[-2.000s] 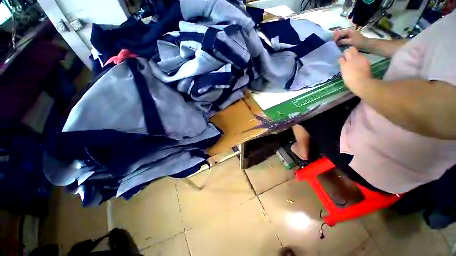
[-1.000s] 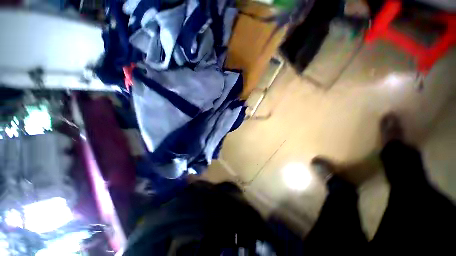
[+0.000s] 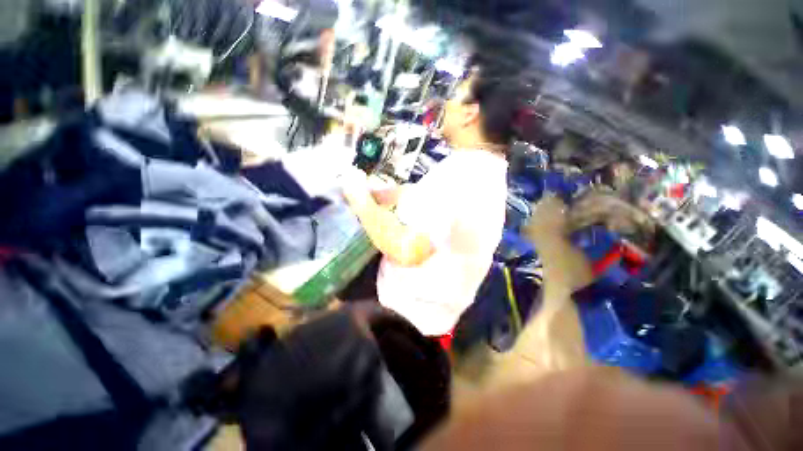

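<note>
Grey and navy garment pieces (image 3: pixel 176 211) lie in a heap on the table at the left. A large blurred skin-toned shape (image 3: pixel 581 414), apparently a hand close to the lens, fills the lower right. Another blurred skin-toned shape (image 3: pixel 559 291), like an arm or hand, rises above it. I cannot tell which hand is which or whether anything is held. A blurred black object (image 3: pixel 308 379) is at the bottom centre; what it is cannot be told.
A person in a light top (image 3: pixel 449 229) sits at the machine table, whose green edge (image 3: pixel 339 269) shows. The wooden table end (image 3: pixel 251 313) is beside the heap. Blue crates or bundles (image 3: pixel 616 330) are on the right. Lit ceiling tubes (image 3: pixel 577 46) are above.
The view has swung up from the floor and legs to the seated person and the workshop. The blurred skin-toned shapes have appeared at the lower right.
</note>
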